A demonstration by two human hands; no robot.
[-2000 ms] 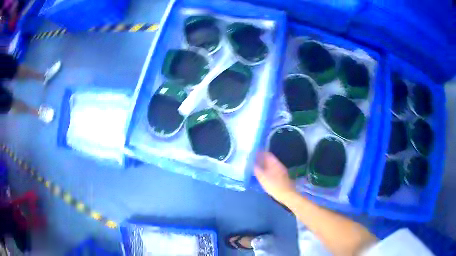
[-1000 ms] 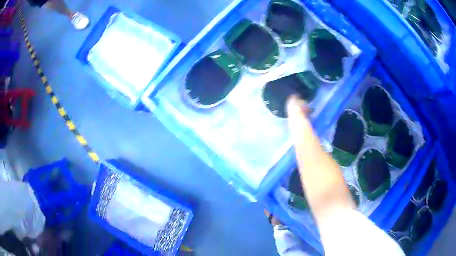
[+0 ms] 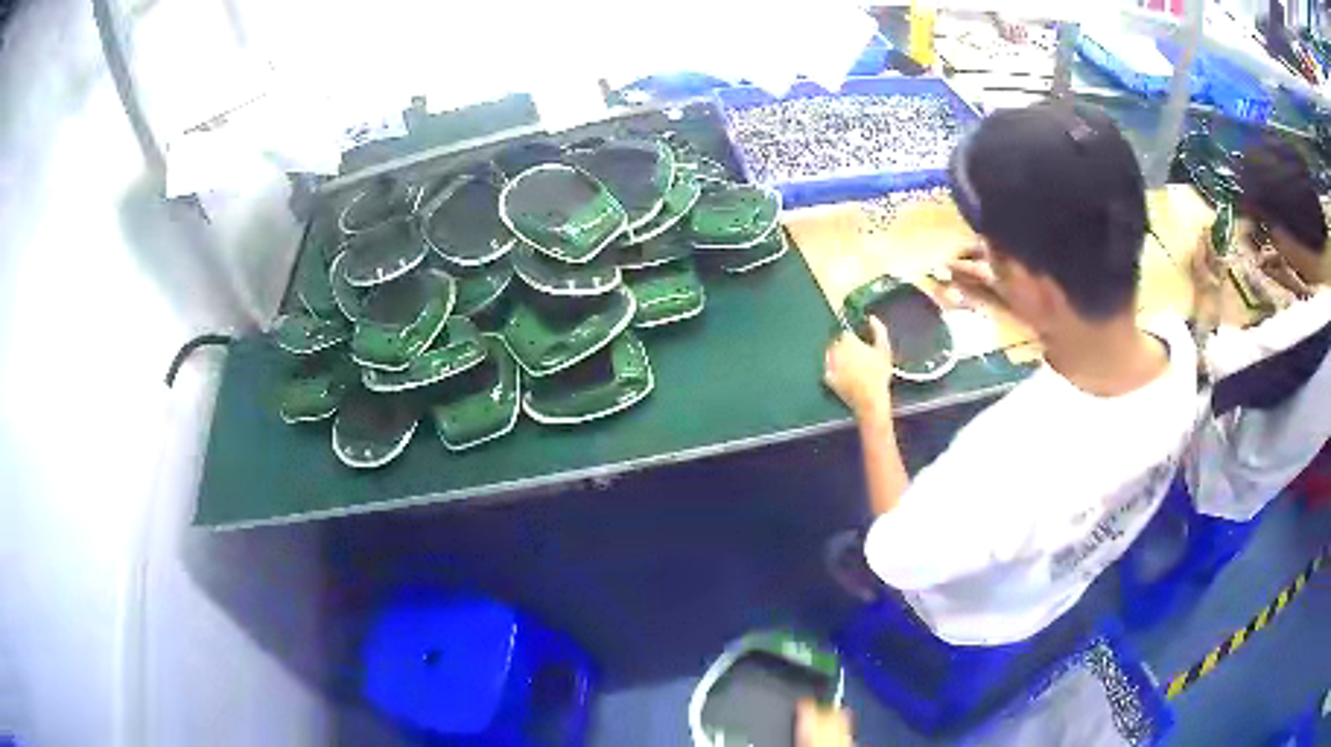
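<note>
My right hand (image 3: 823, 725) is at the bottom edge, blurred and mostly cut off. It holds a green housing (image 3: 759, 698) with a dark centre and pale rim by its right side, in front of the bench and below its edge. My left hand is not in view. Many similar housings (image 3: 562, 212) lie in an overlapping pile on the green-topped bench (image 3: 730, 382).
A seated person (image 3: 1044, 467) at the bench's right holds a housing (image 3: 908, 333) over a tan board. Another person (image 3: 1270, 350) sits further right. A blue tray of small parts (image 3: 854, 143) is behind. A blue stool (image 3: 445, 657) stands below the bench; a floor crate (image 3: 1073, 708) is lower right.
The view has turned from the crates to the bench. My right hand, earlier at a crate rim and then on a housing in the crate, now holds a housing before the bench.
</note>
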